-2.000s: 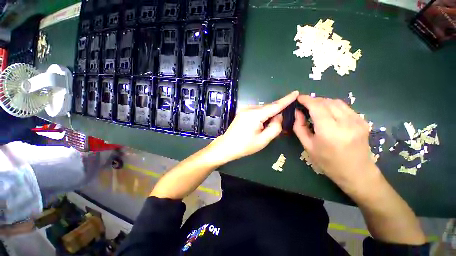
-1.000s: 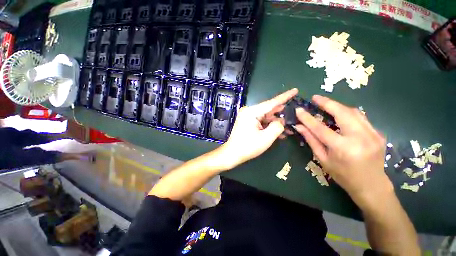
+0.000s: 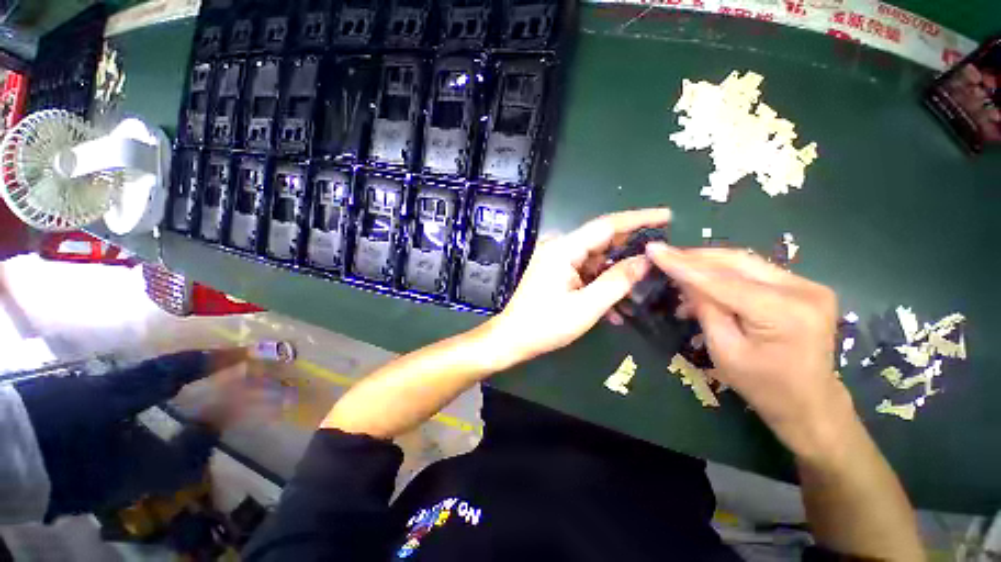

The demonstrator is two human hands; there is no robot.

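Note:
My left hand point(image 3: 571, 288) grips a black device housing point(image 3: 659, 304) above the green bench. My right hand point(image 3: 757, 329) is at the housing's other side, its thumb and index fingertips together on the upper part of the housing; whether a small part is between them cannot be told. The fingers hide much of the housing. A large black blister tray point(image 3: 368, 176) with rows of housings lies left of my hands; one pocket in the middle row looks plain dark. A heap of cream pieces point(image 3: 741, 132) lies beyond my right hand.
Pale scraps point(image 3: 922, 357) lie at the right, a few cream pieces point(image 3: 621, 375) near the front edge. A white fan point(image 3: 93, 170) stands left of the tray. A dark red box point(image 3: 971, 99) is at upper right, beside printed tape point(image 3: 790, 13). Another person's sleeve point(image 3: 110, 417) shows lower left.
The housing has tilted in my left hand. My right fingertips have come together at its upper part. Since the earliest frame, the view has shifted. The other person's arm has moved at lower left.

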